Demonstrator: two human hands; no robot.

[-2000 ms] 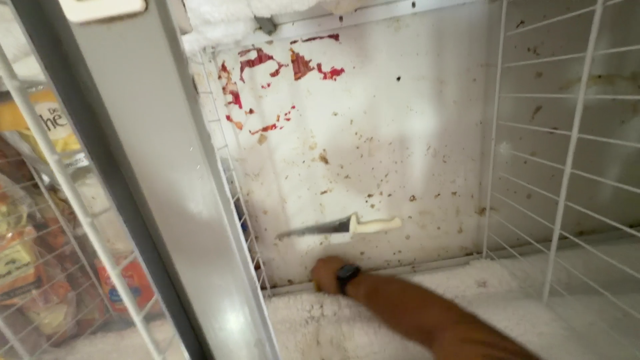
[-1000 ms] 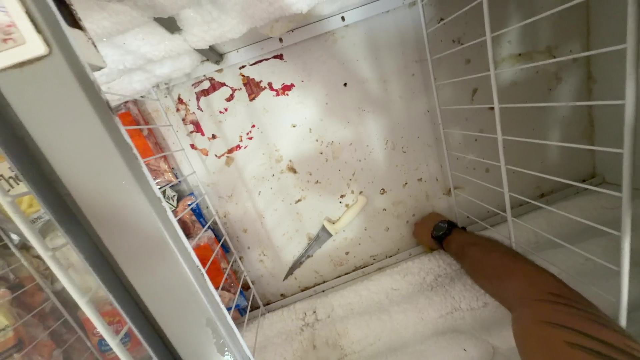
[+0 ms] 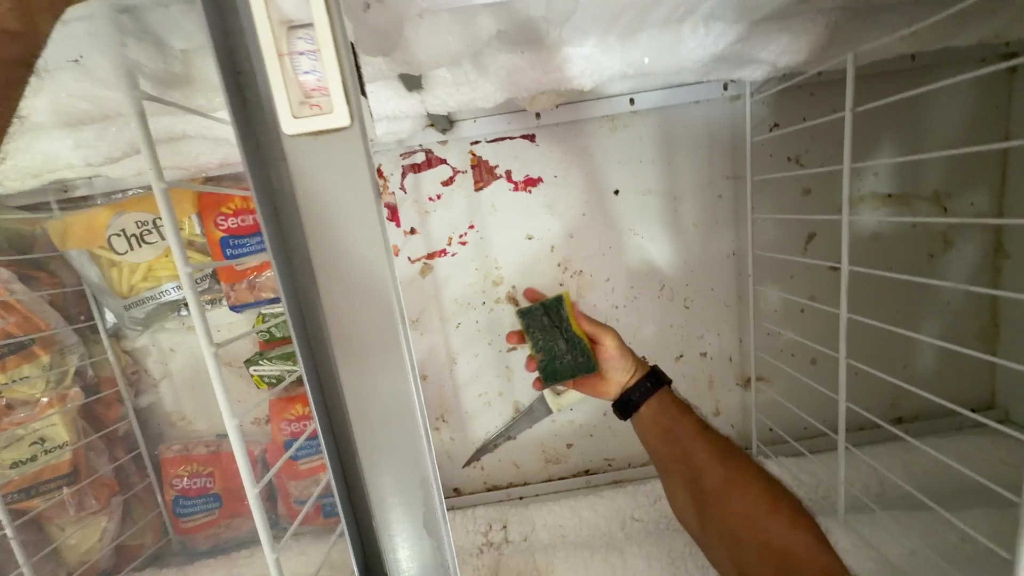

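My right hand (image 3: 604,352), with a dark watch on the wrist, reaches in from the lower right and holds a green and yellow scouring sponge (image 3: 558,339), its dark green rough face turned to me. Just beneath the hand a knife (image 3: 512,428) with a white handle lies on the stained white freezer floor panel (image 3: 680,240), its blade pointing to the lower left and part of its handle hidden by the hand. Red scraps (image 3: 484,172) stick to the panel at its upper left. My left hand cannot be made out.
A grey frame bar (image 3: 344,320) with a thermometer (image 3: 304,68) runs down the left. Behind it, bags of frozen food (image 3: 196,488) stand by a white wire divider (image 3: 216,352). Another wire divider (image 3: 844,320) is at the right. Thick frost (image 3: 576,48) covers the top and bottom edges.
My right hand has moved from the panel's lower edge to above the knife, and the sponge in it now shows. The view has shifted.
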